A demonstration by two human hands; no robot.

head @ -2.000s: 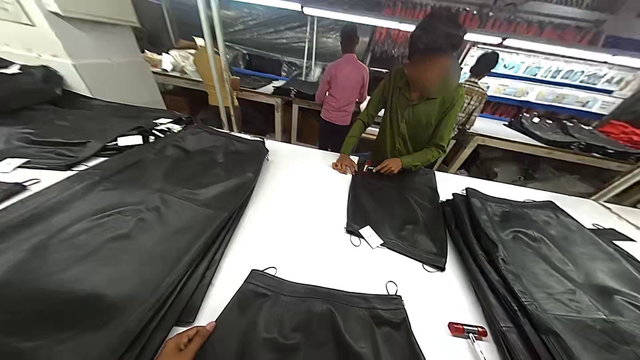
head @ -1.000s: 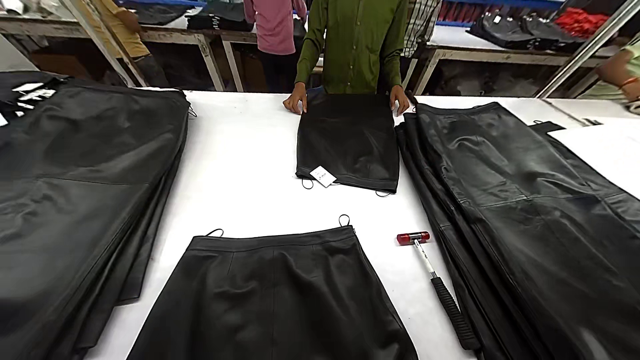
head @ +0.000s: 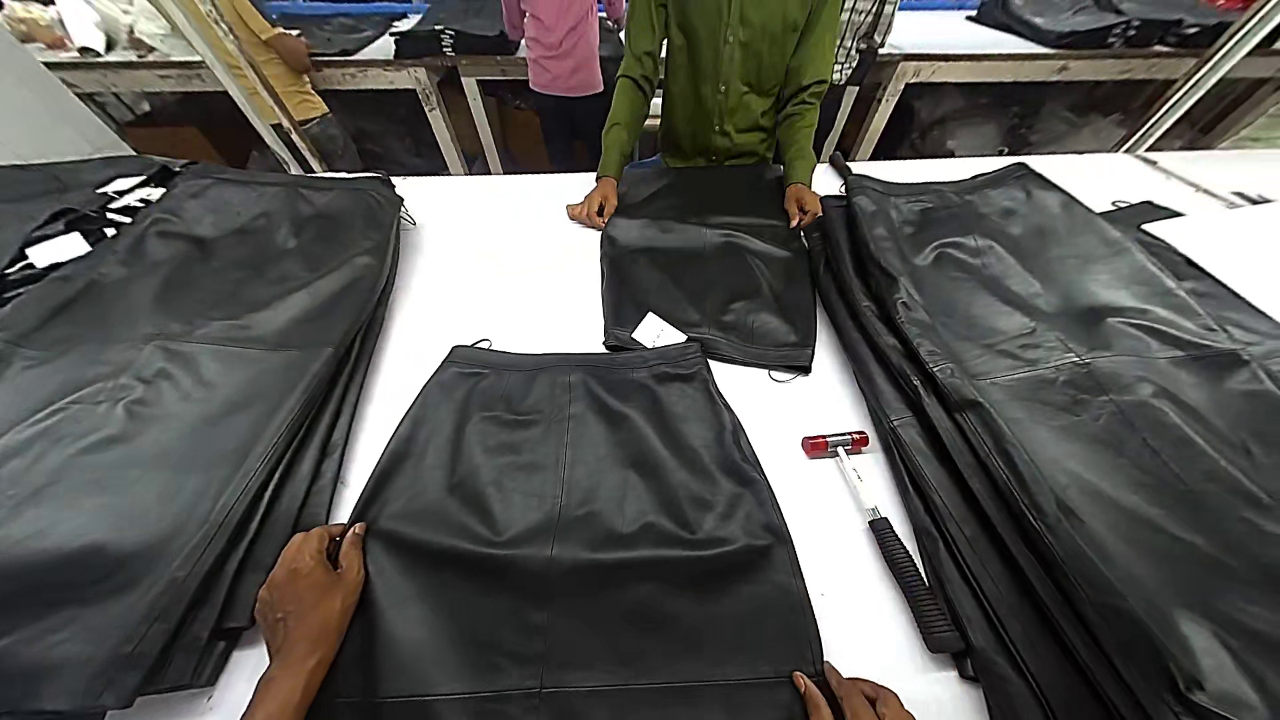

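Observation:
A black leather skirt (head: 590, 530) lies flat on the white table in front of me, its waistband away from me and a thin loop at the waistband's left. My left hand (head: 310, 605) pinches the skirt's left side edge between thumb and fingers. At the lower right, my right hand (head: 850, 697) grips the opposite side edge; part of it is cut off by the frame. Just beyond the waistband lies a smaller-looking black leather skirt (head: 710, 270) with a white tag (head: 658, 331), held at both sides by a co-worker's hands.
A mallet with a red head (head: 836, 444) and black ribbed handle lies right of my skirt. Stacked black leather skirts (head: 200, 400) cover the left, with another stack (head: 1090, 400) at right. A co-worker in a green shirt (head: 725, 80) stands across the white table (head: 480, 250).
Both my hands now hold the near skirt's sides; one second ago neither was in view. The co-worker's hands have moved apart to the far skirt's sides since two seconds ago.

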